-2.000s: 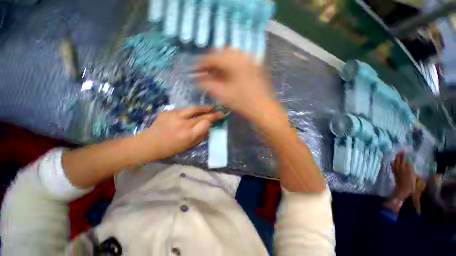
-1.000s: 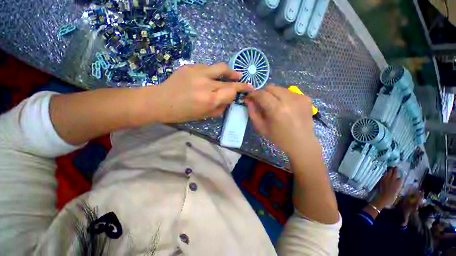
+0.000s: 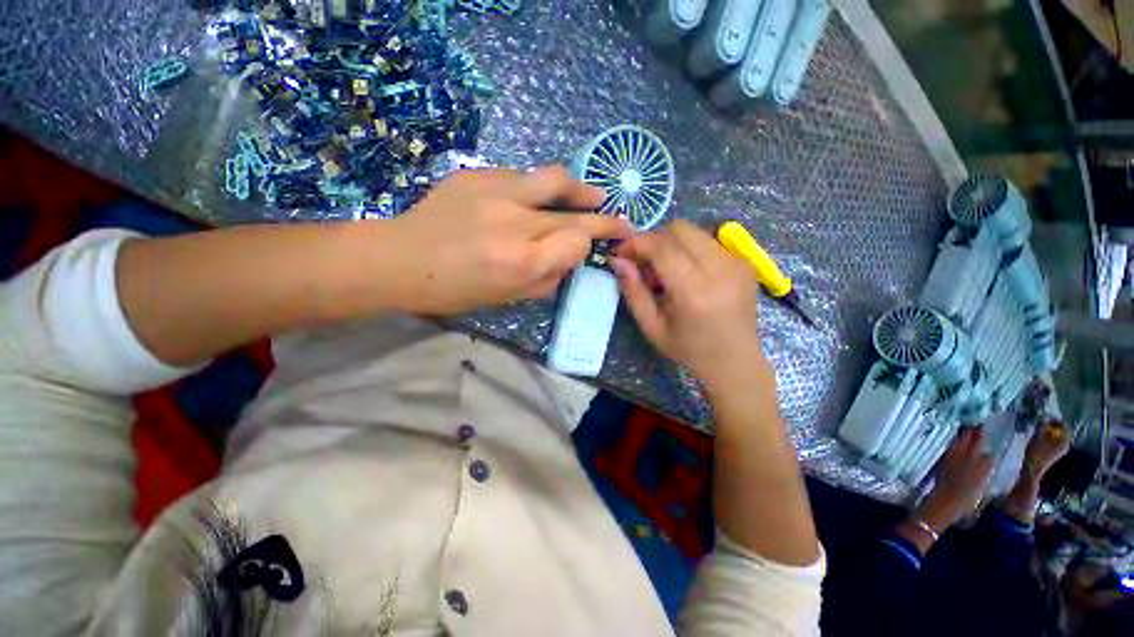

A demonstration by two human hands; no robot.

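Note:
A pale blue-green handheld fan lies in front of me, its round grille (image 3: 632,179) away from me and its flat handle (image 3: 585,326) towards me. My left hand (image 3: 516,237) rests on the fan's neck from the left, fingers across it. My right hand (image 3: 686,289) is at the neck from the right, with thumb and fingertips pinched close to a small dark part (image 3: 601,253) there. The fingers partly hide this part, and I cannot tell whether the right fingertips hold anything. A yellow-handled screwdriver (image 3: 754,259) lies right of the fan.
A heap of small dark circuit boards (image 3: 361,112) lies at the left, with small blue-green brackets (image 3: 246,167) beside it. Fan handles (image 3: 774,47) lie at the far edge. Stacked fans (image 3: 914,336) are at the right, near another person's hands (image 3: 958,479). Bubble wrap (image 3: 547,75) covers the bench.
My right hand has come down from above the bench to the fan's neck. The view has shifted, and the fan's grille and the screwdriver are now uncovered. My left hand stays at the neck.

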